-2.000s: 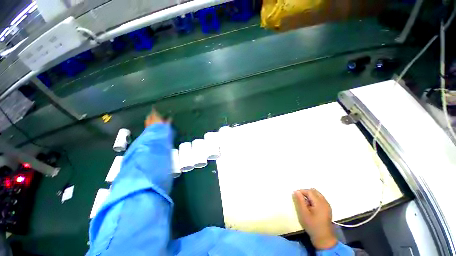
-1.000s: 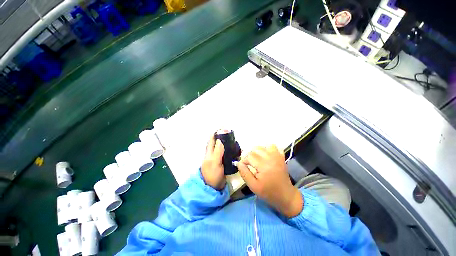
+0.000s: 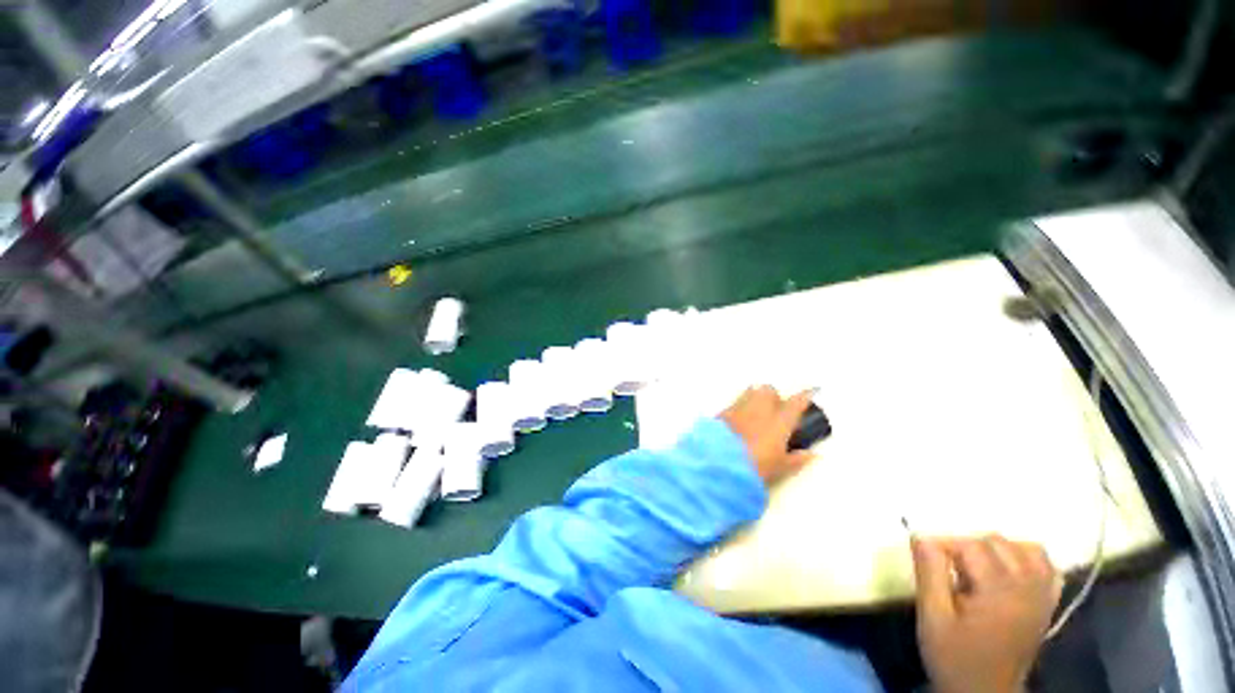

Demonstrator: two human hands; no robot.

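My left hand (image 3: 768, 431) is on the cream work board (image 3: 867, 352), with its fingers round a black cylindrical housing (image 3: 810, 428); only the housing's dark end shows beyond the fingers. My right hand (image 3: 986, 602) is over the board's front right part, fingers curled. A thin pointed thing, perhaps a small hand tool (image 3: 907, 525), sticks up from its fingertips. White cylinders (image 3: 559, 381) stand in a slanting row left of the board, with a cluster (image 3: 417, 406) further left.
A lone white cylinder (image 3: 444, 326) and a small yellow thing (image 3: 400, 275) are on the green bench (image 3: 542, 257). A thin white cord (image 3: 1100, 474) runs over the board's right side beside the white machine table (image 3: 1151, 271). Dark items (image 3: 129, 454) are at far left.
The view has swung left. My hands, which were together at the black housing, are now apart: my left hand has it on the board, and my right hand is off to the right.
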